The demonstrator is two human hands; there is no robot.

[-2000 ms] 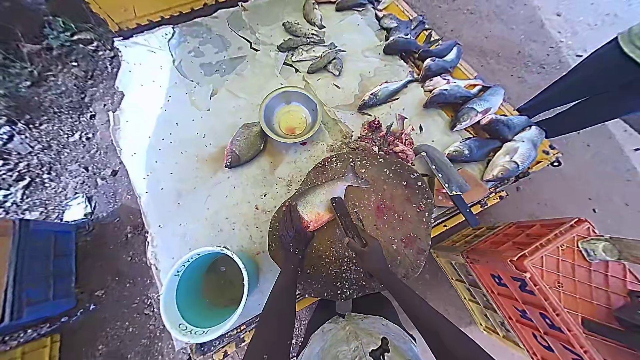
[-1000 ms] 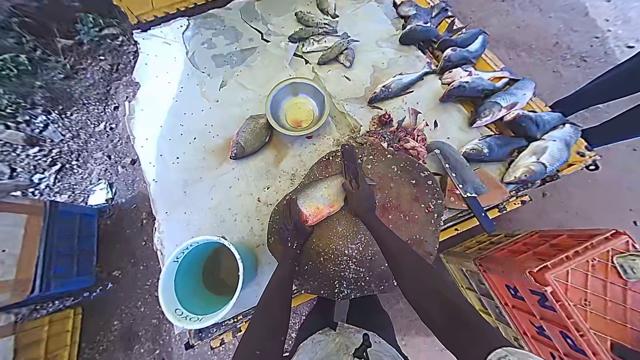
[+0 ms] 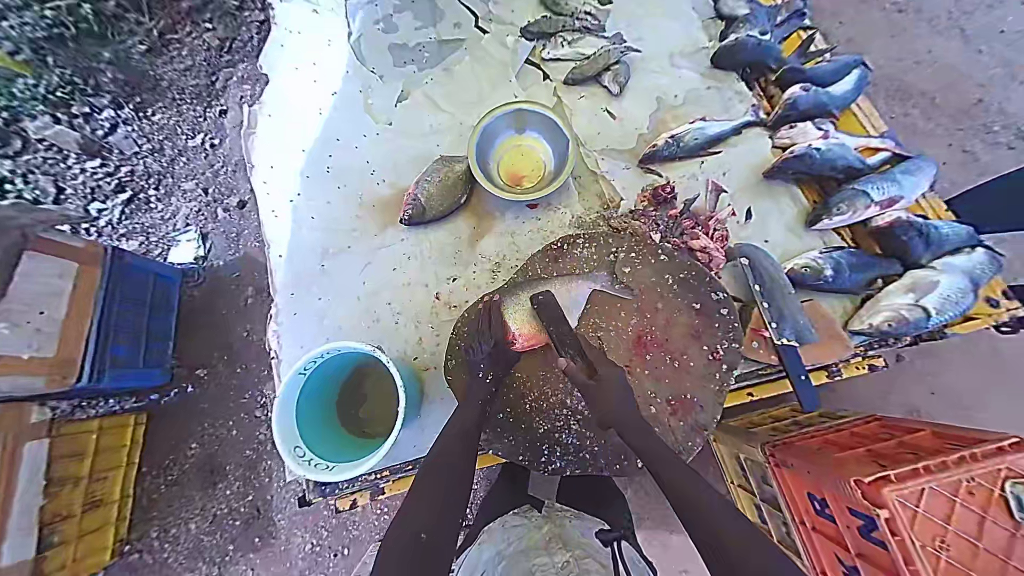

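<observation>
A silvery fish with a reddish belly (image 3: 552, 300) lies on a round, scale-flecked board (image 3: 672, 344). My left hand (image 3: 490, 348) presses on the fish's head end at its left. In my right hand (image 3: 600, 384) is a dark, flat scraping tool (image 3: 562, 332), its far end against the fish's body. Fish scraps (image 3: 692, 228) sit at the board's upper right edge, beside a large knife (image 3: 776, 300) with a dark handle. Beyond the board stand a metal bowl (image 3: 522, 150) with yellowish liquid and, left of it, a whole darker fish (image 3: 438, 190).
A light-blue bucket (image 3: 340, 412) of murky water stands left of the board. Many whole fish (image 3: 880, 192) line the table's right side, with smaller fish (image 3: 596, 60) at the back. Red crates (image 3: 888, 480) stand lower right, a blue crate (image 3: 132, 320) at left. A person's dark-clothed leg (image 3: 992, 200) is at far right.
The tool in my right hand has moved from near the board's far edge back onto the fish. The fish's tail now shows again. My left hand stays at its head end.
</observation>
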